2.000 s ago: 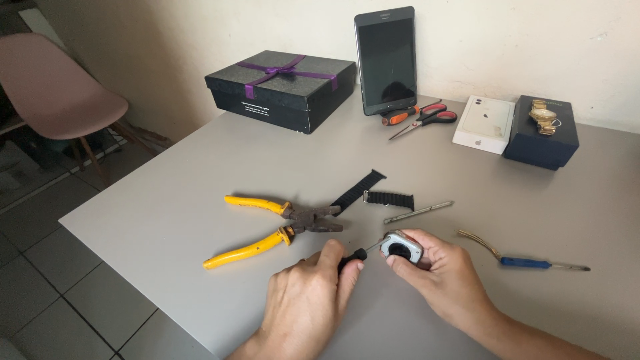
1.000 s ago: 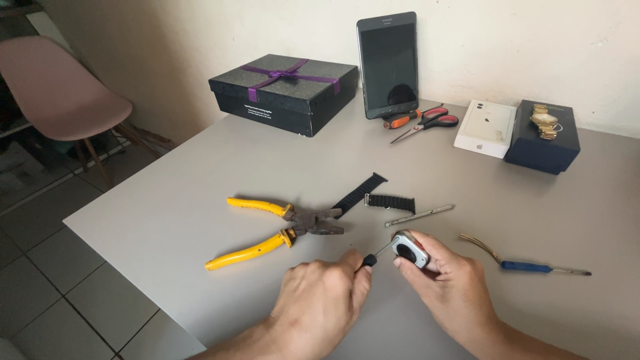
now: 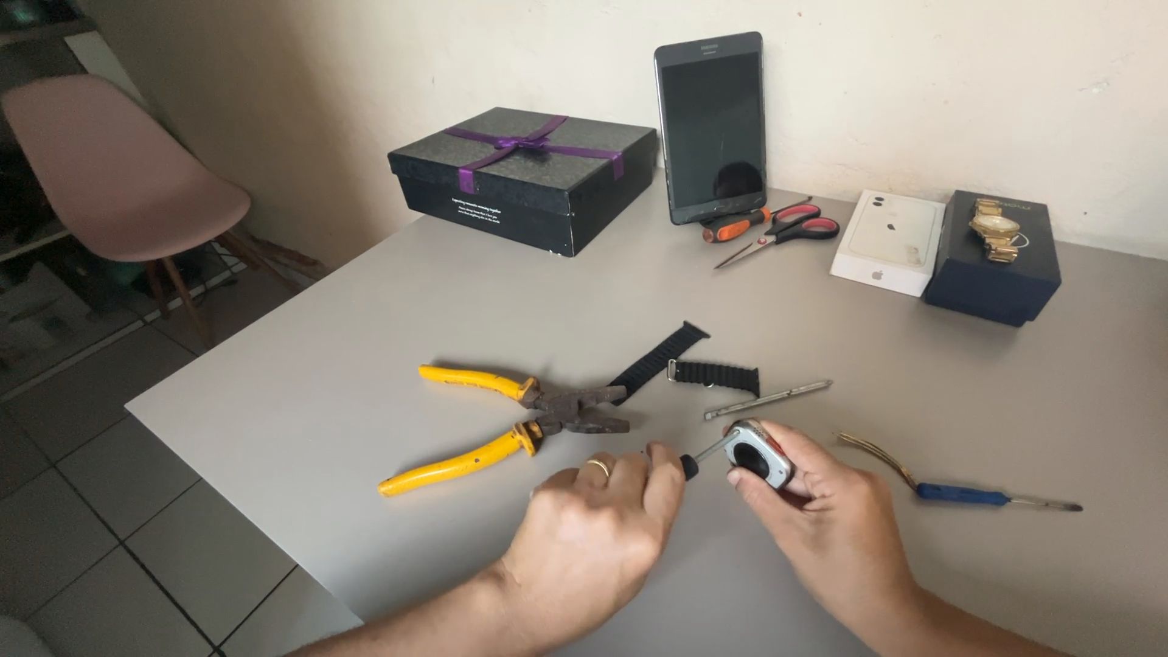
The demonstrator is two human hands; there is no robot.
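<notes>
My left hand (image 3: 598,534) grips a small screwdriver (image 3: 697,461) with a black handle; its thin tip meets the upper edge of a smartwatch case (image 3: 761,455). That silver case, its dark round back facing up, is held between the thumb and fingers of my right hand (image 3: 826,511). Just beyond lie two black watch strap pieces (image 3: 659,361), (image 3: 716,375) and a slim metal bit (image 3: 768,400). Pliers (image 3: 465,464) with yellow handles rest with jaws apart left of the hands. To the right are a blue-handled screwdriver (image 3: 963,494) and a gold-coloured band (image 3: 878,453).
Along the wall stand a black box with purple ribbon (image 3: 520,196), a leaning tablet (image 3: 714,128), an orange-handled screwdriver (image 3: 737,224), scissors (image 3: 776,234), a white phone box (image 3: 890,242) and a navy box (image 3: 993,265) bearing a gold wristwatch (image 3: 995,228). A pink chair (image 3: 128,173) is beyond the table's left edge.
Over the frames, the watch case has tilted in my right hand. The screwdriver's tip has shifted along the case's edge, and my left hand has turned slightly.
</notes>
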